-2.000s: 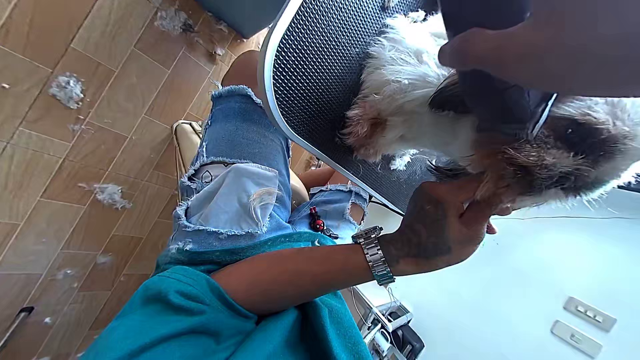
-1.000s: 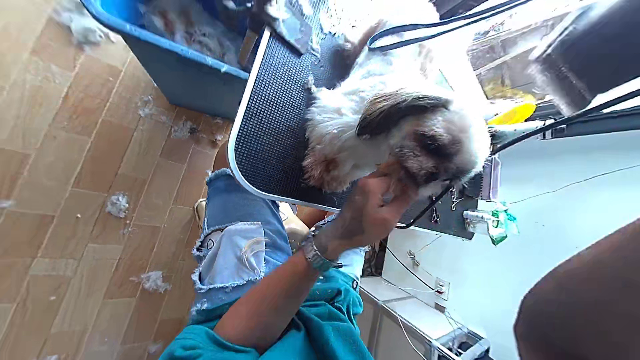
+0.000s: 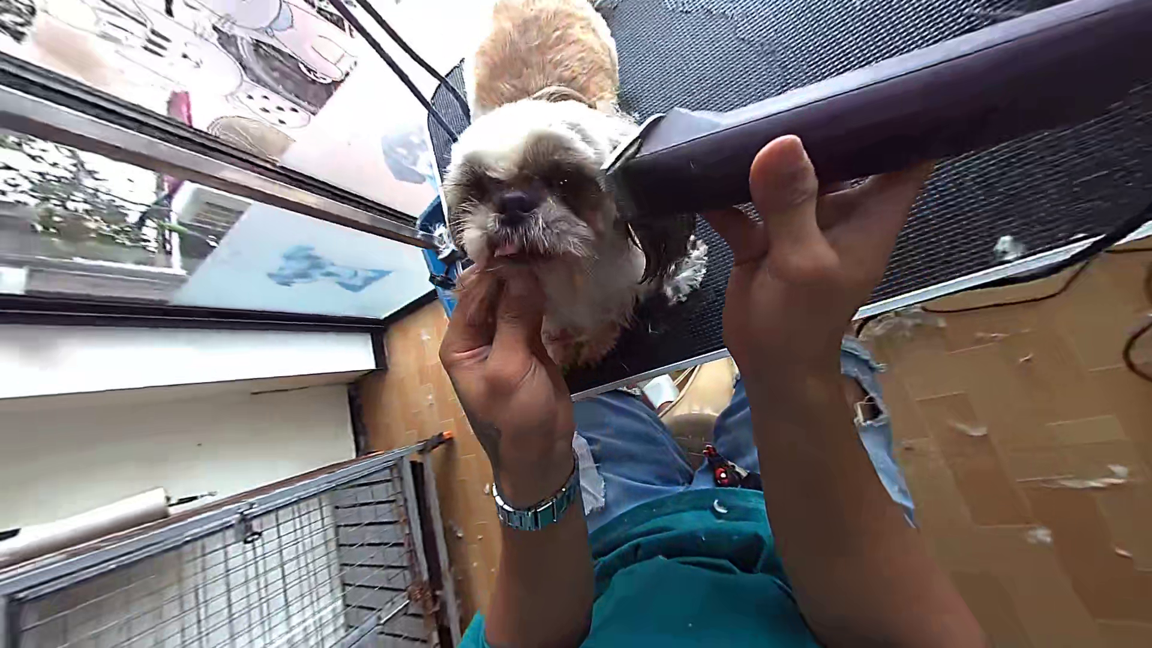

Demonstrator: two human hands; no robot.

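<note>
A small long-haired dog (image 3: 540, 171), white and brown about the head with a tan back, is on the black textured grooming table (image 3: 702, 315) and faces me. My left hand (image 3: 508, 360), with a metal watch on the wrist, pinches the hair at the dog's chin just below its mouth. In my right hand (image 3: 801, 243) is a dark purple electric hair clipper (image 3: 864, 117), its blade end beside the dog's cheek and ear. The clipper hides part of the cheek and some of my fingers.
A metal wire cage (image 3: 252, 558) stands at lower left. A window frame (image 3: 216, 162) crosses the upper left. Black cords (image 3: 405, 63) run near the dog's back, and another cord (image 3: 1035, 279) passes the table edge. Hair tufts (image 3: 1080, 481) lie on the tiled floor.
The view has swung strongly. The dog's head now faces me, where it was side-on before. My right hand with the clipper has come to the dog's cheek; my left hand stays at the chin.
</note>
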